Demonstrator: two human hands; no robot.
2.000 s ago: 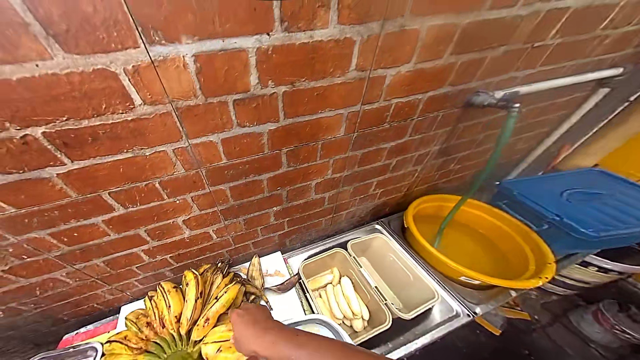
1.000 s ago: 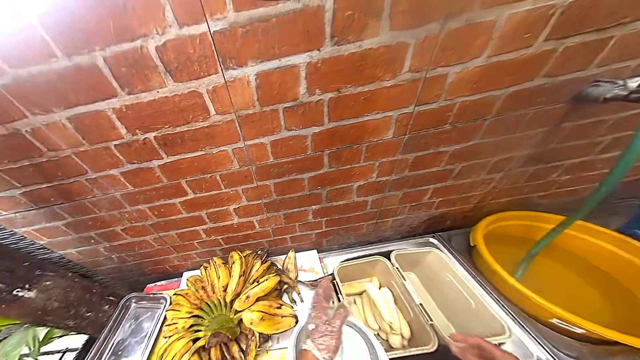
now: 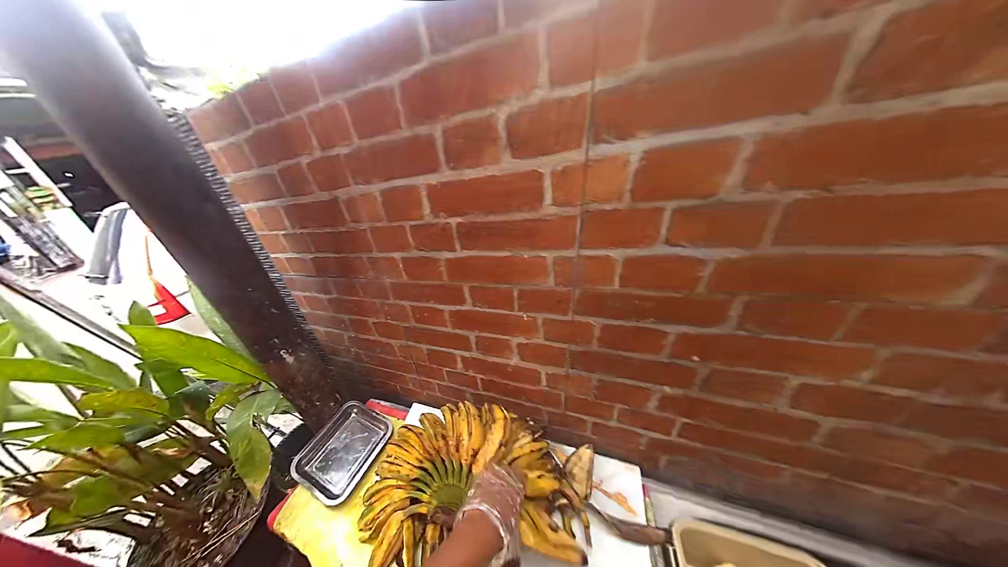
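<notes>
My left hand [image 3: 494, 492], in a thin clear plastic glove, reaches up from the bottom edge onto the right side of a large cluster of yellow, dark-streaked bananas [image 3: 429, 472]. Its fingers touch the fruit, but whether they grip a banana cannot be told. Right of the cluster, loose banana peels [image 3: 580, 472] lie on a white board [image 3: 626, 480]. A beige plastic container [image 3: 740, 543] is cut off by the bottom edge, with a little pale content just showing. My right hand is out of view.
A clear plastic tray [image 3: 344, 453] rests on a yellow surface [image 3: 311, 524] left of the bananas. The brick wall [image 3: 630, 315] rises directly behind. A dark slanted post [image 3: 205, 236] and a leafy potted plant [image 3: 181, 417] stand at the left.
The view has swung left, bringing the plant and post in. My gloved left hand has moved from over a round container onto the bananas. My right hand has left the view.
</notes>
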